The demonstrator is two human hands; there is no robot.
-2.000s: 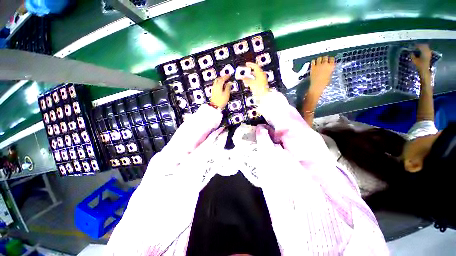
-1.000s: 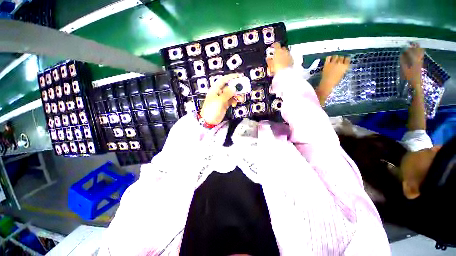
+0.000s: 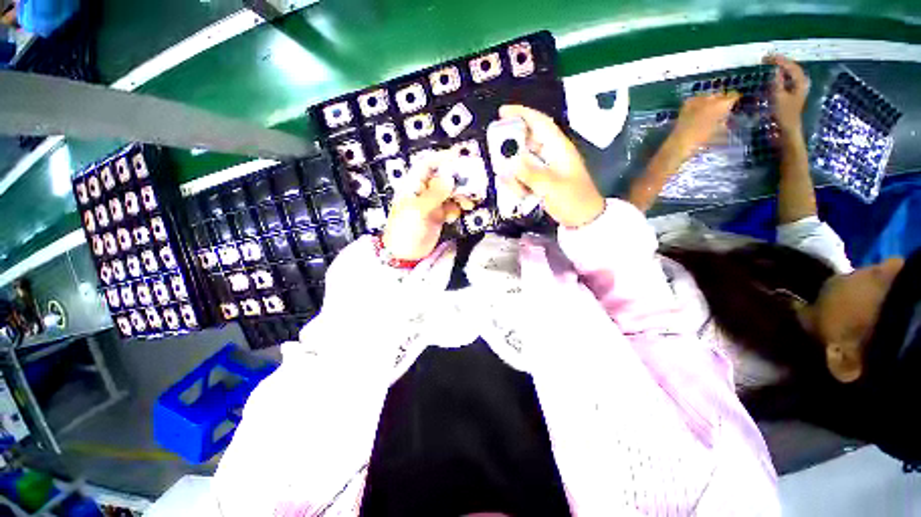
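Note:
A glossy black pocket tray (image 3: pixel 485 101) lies on the bench in front of me, with pale square units with dark centres in many pockets. My right hand (image 3: pixel 560 177) holds a pale unit (image 3: pixel 509 147) between thumb and fingers, its dark round centre facing up, above the tray's right part. My left hand (image 3: pixel 412 217) is beside it, a little lower, and holds another pale unit (image 3: pixel 466 178) at its fingertips. The two units are close together but apart. My hands hide the tray's lower middle pockets.
Left are a part-filled black tray (image 3: pixel 293 217) and a fuller one (image 3: pixel 131 242). A white bracket-like piece (image 3: pixel 603 116) lies at right. A neighbour's hands (image 3: pixel 707 116) touch small-cell trays (image 3: pixel 853 131). A green conveyor (image 3: pixel 667 30) runs behind; a blue stool (image 3: pixel 207 399) stands on the floor.
My right hand has moved from the tray's right side toward its middle and now holds a unit up. My left hand has shifted left and down with its unit. The neighbour's hands have moved closer together.

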